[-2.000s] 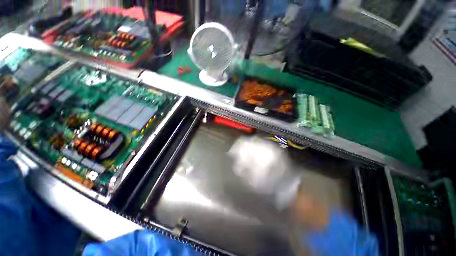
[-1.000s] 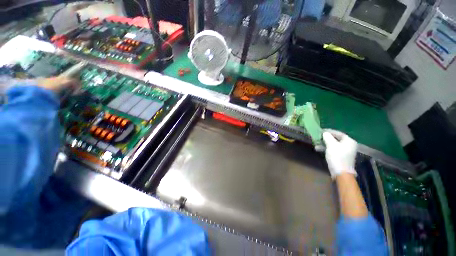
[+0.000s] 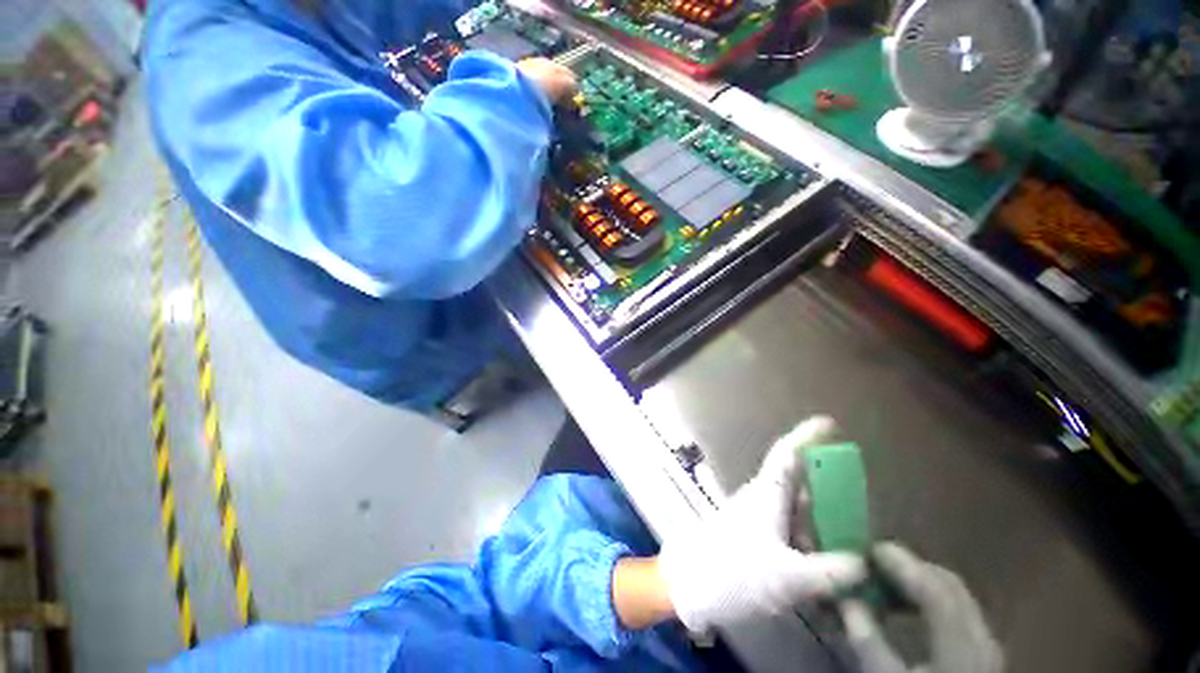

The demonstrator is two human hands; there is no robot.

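Note:
My left hand [image 3: 750,559], in a white knit glove, holds a small pale green plate [image 3: 838,497] at lower centre right, above the metal surface of the line. The plate stands roughly upright, with a small dark hole near its top. My right hand [image 3: 928,615], gloved and blurred, is at the plate's lower end, its fingers on a darker green part there. The fingers hide the lower end of the plate.
A person in a blue smock [image 3: 355,171] reaches over a circuit board [image 3: 717,243] in its carrier at upper centre. A white fan [image 3: 965,59] and a tray of orange-brown parts [image 3: 1073,230] stand on the green shelf. Conveyor rail [image 3: 908,197] behind. Yellow-black tape [image 3: 211,394] marks the floor.
The view has swung left and down. My right hand has come from the green strips by the tray to my left hand. Both now hold the green plate in front of me.

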